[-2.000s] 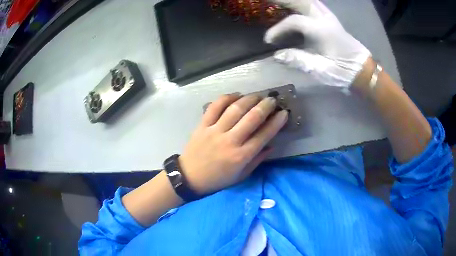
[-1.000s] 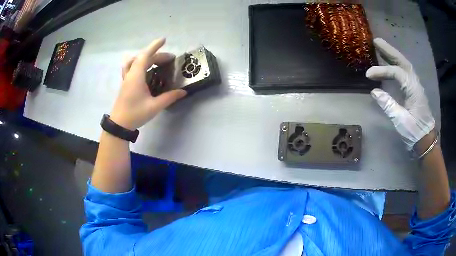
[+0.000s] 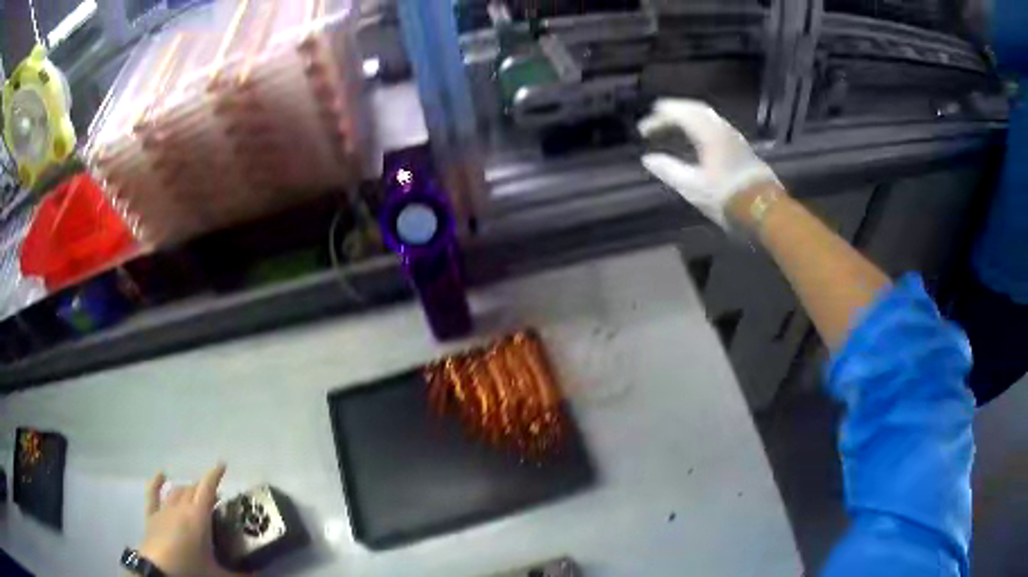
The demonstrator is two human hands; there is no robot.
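My gloved right hand point(image 3: 716, 169) is raised at the machinery behind the bench, with fingers curved and apart and nothing visible in it. My bare left hand point(image 3: 180, 527) is low at the left, with fingers apart at the left end of the plate stack point(image 3: 271, 541). One round spoked opening shows on the stack; my hand hides its left part. The black tray point(image 3: 395, 473) lies mid-bench with a heap of copper coils point(image 3: 507, 400) in its right part. A fixture plate point(image 3: 552, 567) is cut off by the bottom edge.
A purple device point(image 3: 434, 259) stands at the bench's back edge. Behind are a translucent stack with orange-pink rows point(image 3: 237, 113), a red bin point(image 3: 73, 231) and the metal-framed machine point(image 3: 564, 96). A small black tray point(image 3: 43, 485) lies far left. Someone's blue clothing point(image 3: 1009, 169) shows at the right edge.
The view has swung up toward the machinery. My right hand has moved from beside the coil tray out over the bench's back edge. My left hand is still by the plate stack.
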